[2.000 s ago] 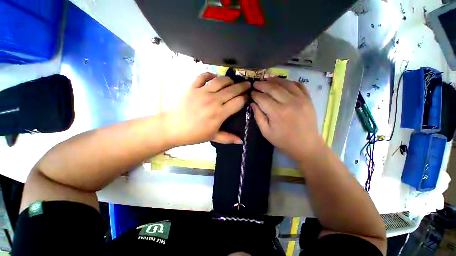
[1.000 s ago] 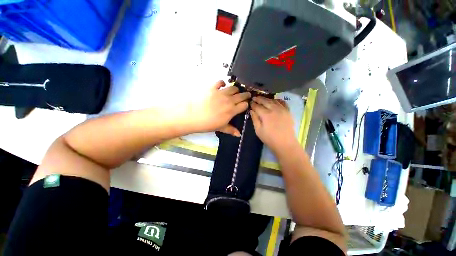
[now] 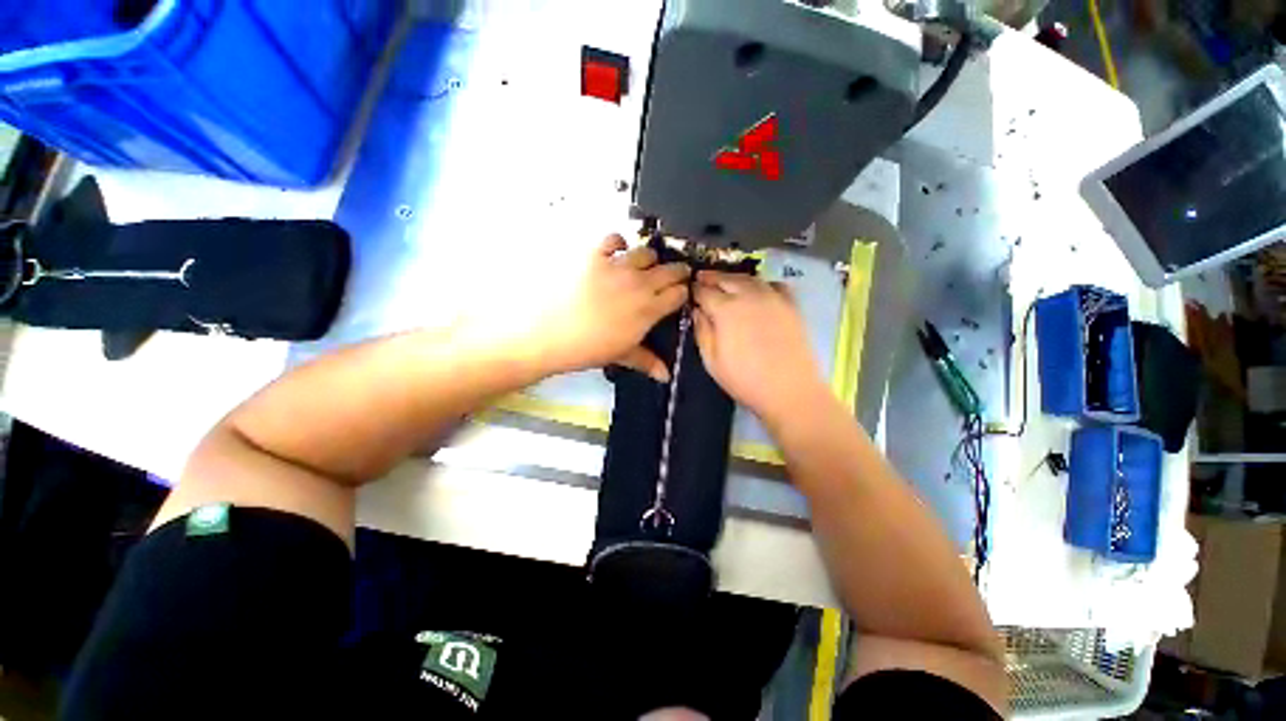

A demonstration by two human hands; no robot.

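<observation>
A black fabric workpiece (image 3: 632, 458) lies from under the sewing machine head (image 3: 776, 120) to past the table's front edge. A silver chain-like trim (image 3: 669, 423) runs down its middle to a small metal ring (image 3: 657, 520). My left hand (image 3: 616, 307) presses the fabric's upper end from the left, fingers bent. My right hand (image 3: 750, 335) presses it from the right, fingertips close to the left ones. Both are just below the clamp area (image 3: 712, 256). The needle is hidden. The pale template with yellow tape (image 3: 855, 331) lies beneath.
A black piece with silver trim (image 3: 268, 278) lies left, below a large blue bin (image 3: 212, 85). Green-handled snips (image 3: 952, 373), blue parts boxes (image 3: 1087, 352) and a tablet (image 3: 1206, 176) are at right. A red switch (image 3: 604, 78) is left of the head. A white basket (image 3: 1072, 669) sits low right.
The view has shifted, showing more of the machine head, blue bin and tablet than at first. Both hands stay on the fabric near the clamp, with little visible change.
</observation>
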